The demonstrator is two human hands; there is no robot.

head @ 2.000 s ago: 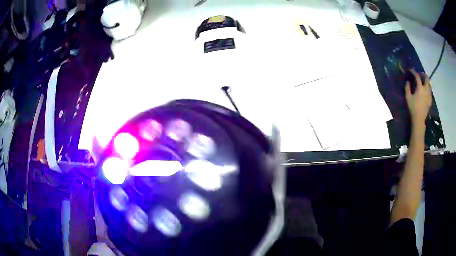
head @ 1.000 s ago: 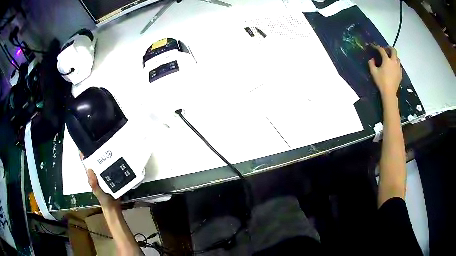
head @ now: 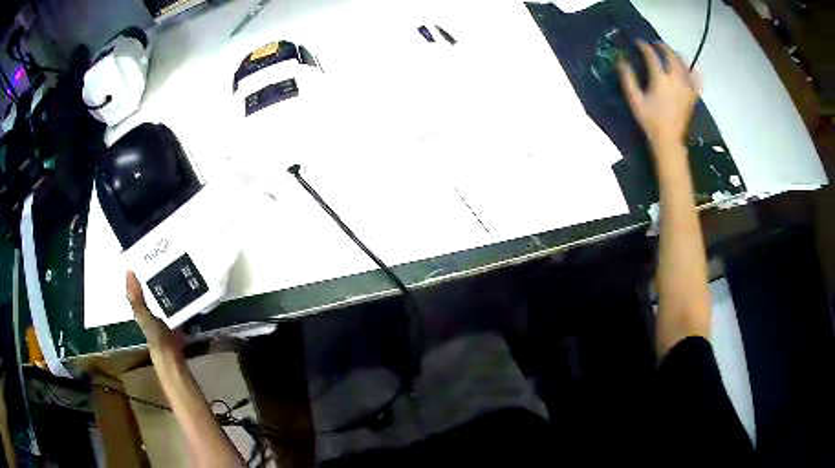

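Note:
A dual-lens PTZ camera with a white body [head: 206, 233] and glossy black head [head: 144, 174] is tilted over the left front of the table. My left hand [head: 151, 315] holds the lower end of its white body; part of the hand is hidden behind it. The camera's lower black lens panel [head: 178, 284] faces up, and no lights glow. My right hand [head: 666, 96] is over the dark mat [head: 595, 91] at the right, blurred, fingers spread. Whether a mouse is under it cannot be made out.
A second camera [head: 271, 87] stands mid-table, a third [head: 117, 82] at far left. A black cable [head: 348, 228] crosses the front edge. Two small dark items [head: 437, 35] lie on the paper [head: 384, 137]. An open cardboard box [head: 197, 402] with cables is below the left edge.
The camera has gone from close before my face, LEDs glowing, to the table's left front, unlit. My left hand has come into view. My right hand's fingers have spread. The view has shifted.

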